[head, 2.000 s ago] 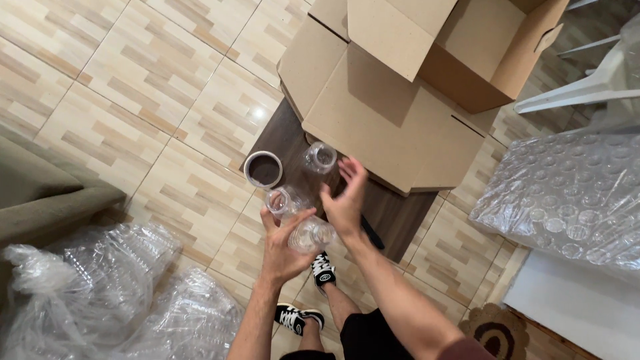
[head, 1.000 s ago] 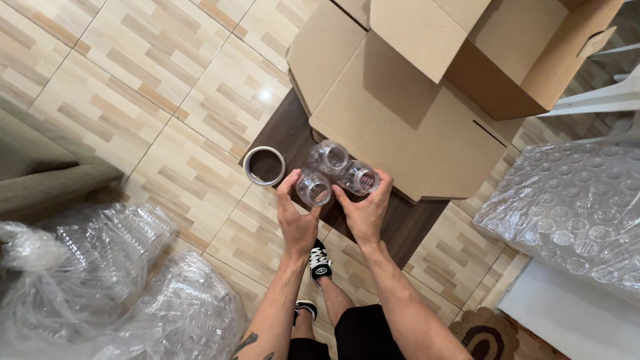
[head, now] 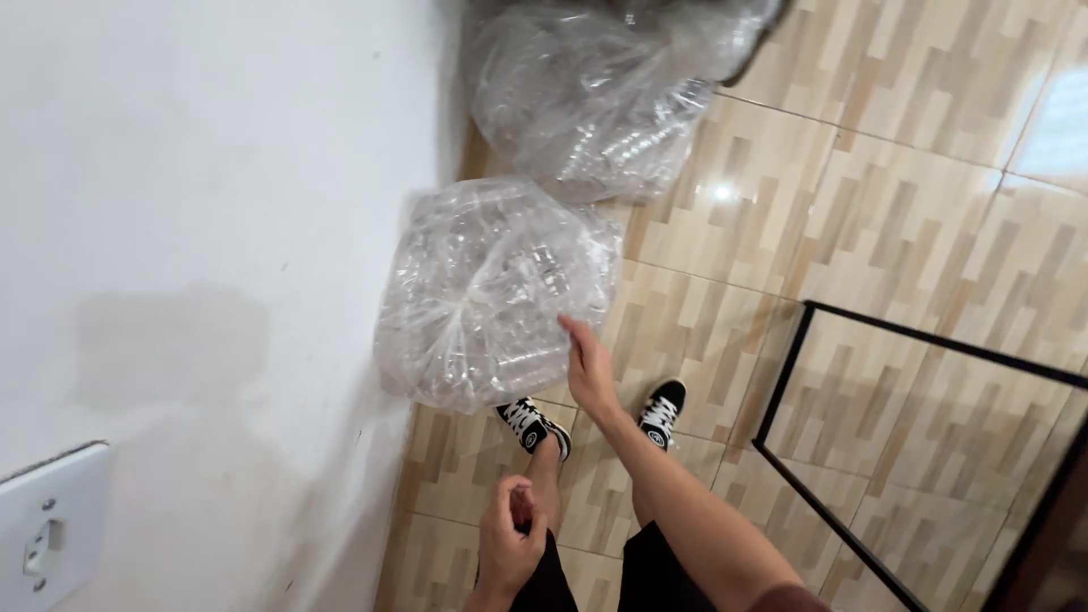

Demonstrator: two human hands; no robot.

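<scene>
A clear plastic bag [head: 484,297], gathered to a knot and full of clear plastic containers, lies on the tiled floor against the wall. My right hand [head: 589,365] reaches over its lower right edge with the fingers extended; whether it touches the plastic I cannot tell. Nearer my body, above my leg, my left hand [head: 512,540] is empty, its fingers curled and apart. A second clear bag [head: 595,110] of similar containers rests just beyond the first.
The white wall [head: 255,212] runs along the left, with a power outlet [head: 42,544] at lower left. A black metal frame [head: 935,340] stands on the right. My sneakers [head: 663,412] are on the tiles [head: 722,221] close to the near bag.
The view has swung from the cardboard and jars to the wall and bags. Both hands have let go of the clear jars, which they were touching one second ago.
</scene>
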